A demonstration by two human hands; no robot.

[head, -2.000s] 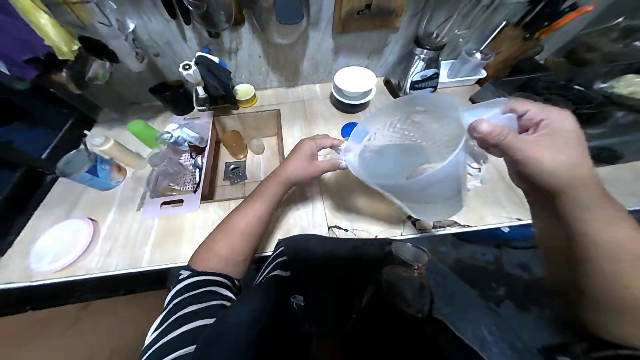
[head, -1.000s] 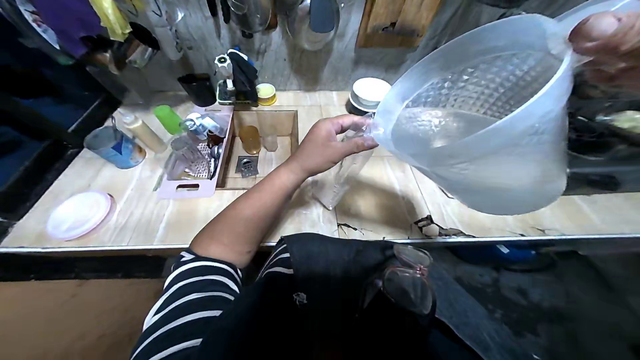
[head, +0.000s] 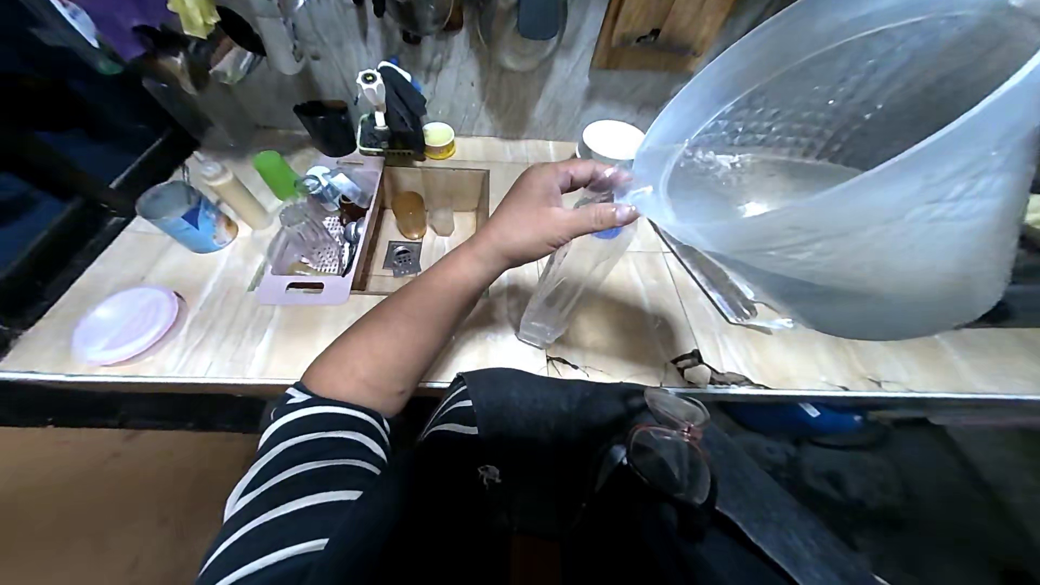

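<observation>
My left hand (head: 561,207) is closed around the neck of a clear plastic bottle (head: 569,284), which leans with its base low on the tiled counter. The spout of a large translucent plastic pitcher (head: 845,236) meets the bottle's mouth at my fingertips. Clear liquid lies in the tilted pitcher, toward the spout. Whether any liquid runs into the bottle cannot be made out. My right hand is outside the view. A blue cap (head: 608,232) shows behind the bottle.
Left of my forearm are a small sink (head: 479,195) with glasses in it, a pink basket (head: 305,291) of utensils, a blue can (head: 187,218), a sauce bottle (head: 236,195) and a pink lid (head: 126,325). White bowls (head: 611,140) stand behind my left hand. The counter's front edge (head: 617,386) has broken tile.
The pitcher has come up and tilted further toward the bottle, filling more of the right side. My right hand, on its handle earlier, has left the view. My left hand keeps its hold.
</observation>
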